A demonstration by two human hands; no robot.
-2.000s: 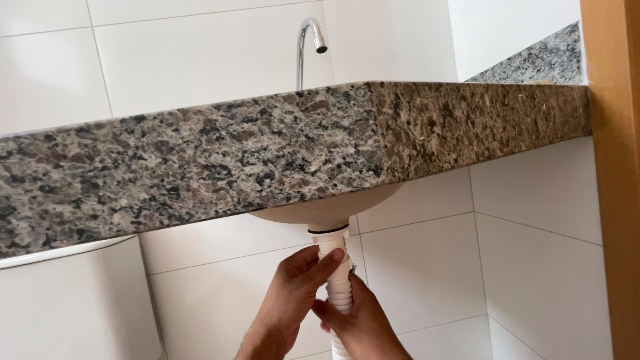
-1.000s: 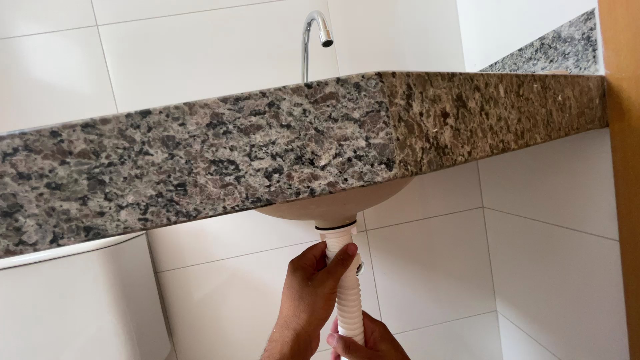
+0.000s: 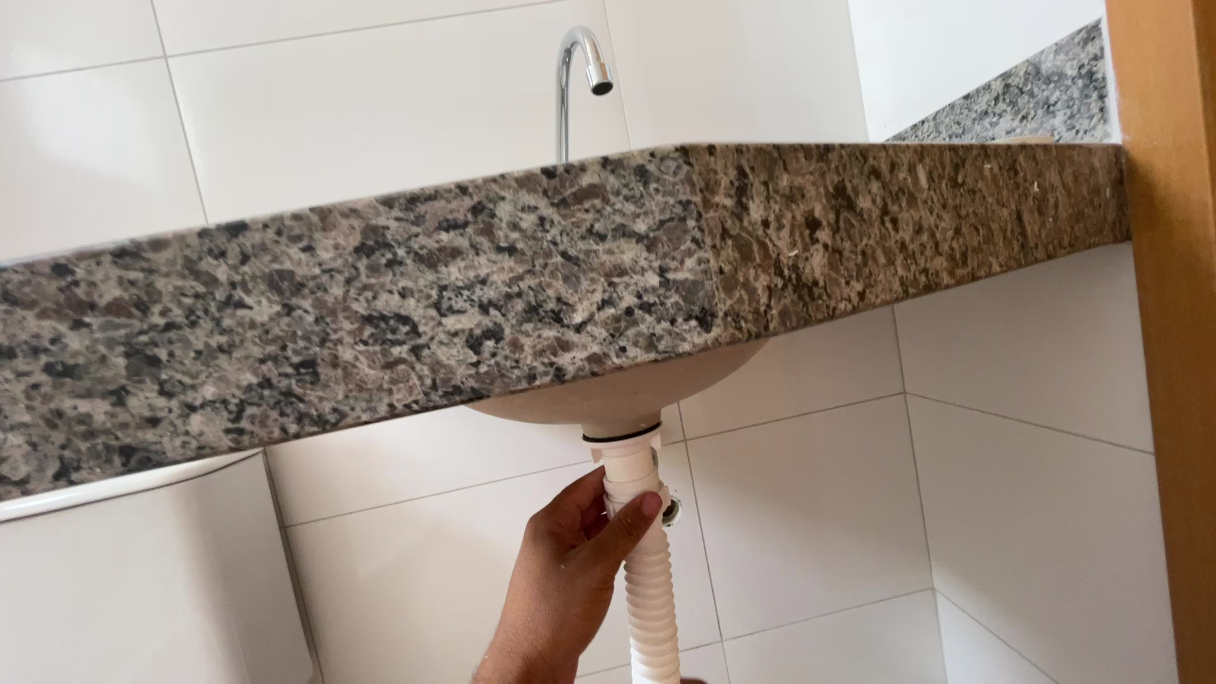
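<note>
Under the granite countertop, the rounded underside of a sink basin (image 3: 617, 385) ends in a white plastic drain fitting (image 3: 629, 461) with a dark gasket at its top. My left hand (image 3: 579, 560) grips the collar at the upper end of a white corrugated drain hose (image 3: 651, 608), thumb across its front, just below the drain fitting. The hose hangs down past the lower edge of the view. Of my right hand only a sliver (image 3: 692, 680) shows beside the hose at the bottom edge; its fingers and hold are hidden.
The thick granite countertop (image 3: 475, 285) crosses the view above my hands, with a chrome faucet (image 3: 579, 71) on it. A round metal fitting (image 3: 673, 511) is behind the hose. A white toilet tank (image 3: 123, 570) stands at lower left, a wooden door frame (image 3: 1164, 332) at right.
My right hand has moved down along the corrugated hose, from just under my left hand to almost out of view. My left hand stays near the hose's upper end.
</note>
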